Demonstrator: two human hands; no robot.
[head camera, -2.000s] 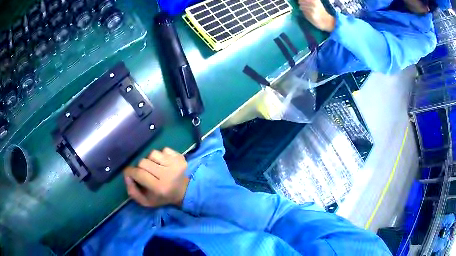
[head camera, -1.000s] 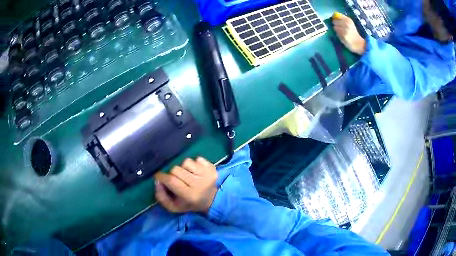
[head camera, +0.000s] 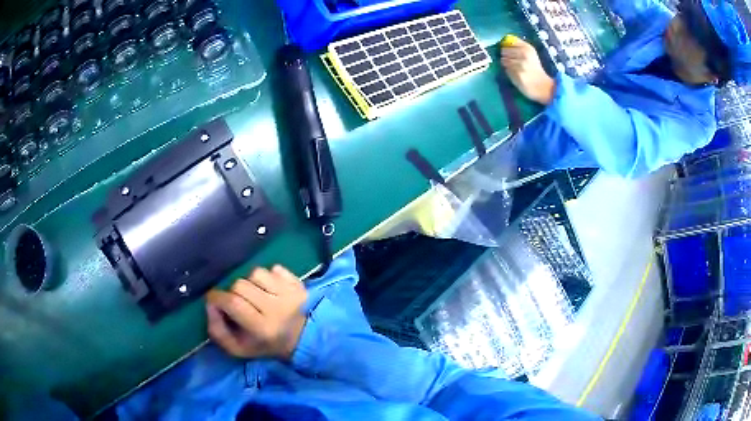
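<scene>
My right hand (head camera: 257, 312) rests at the bench edge, fingers curled into a loose fist. Nothing shows in it, though its inside is hidden. Just beyond it lies the black assembly fixture (head camera: 183, 215) with a shiny grey curved middle and silver screws or pins. The black electric screwdriver (head camera: 311, 144) lies right of the fixture, its cord running to the bench edge near my sleeve. My left hand is not in view.
A clear lens tray (head camera: 235, 82) is at the upper left, a small round cup (head camera: 47, 256) at the left. A yellow-edged grid sheet (head camera: 412, 62), blue bin (head camera: 317, 20), black strips (head camera: 425, 164) and clear bag (head camera: 473, 215) lie rightward. A neighbouring worker (head camera: 618, 115) sits at the right.
The camera view has shifted right, then back left. My right hand stays curled beside the fixture. The neighbour's head shows more now.
</scene>
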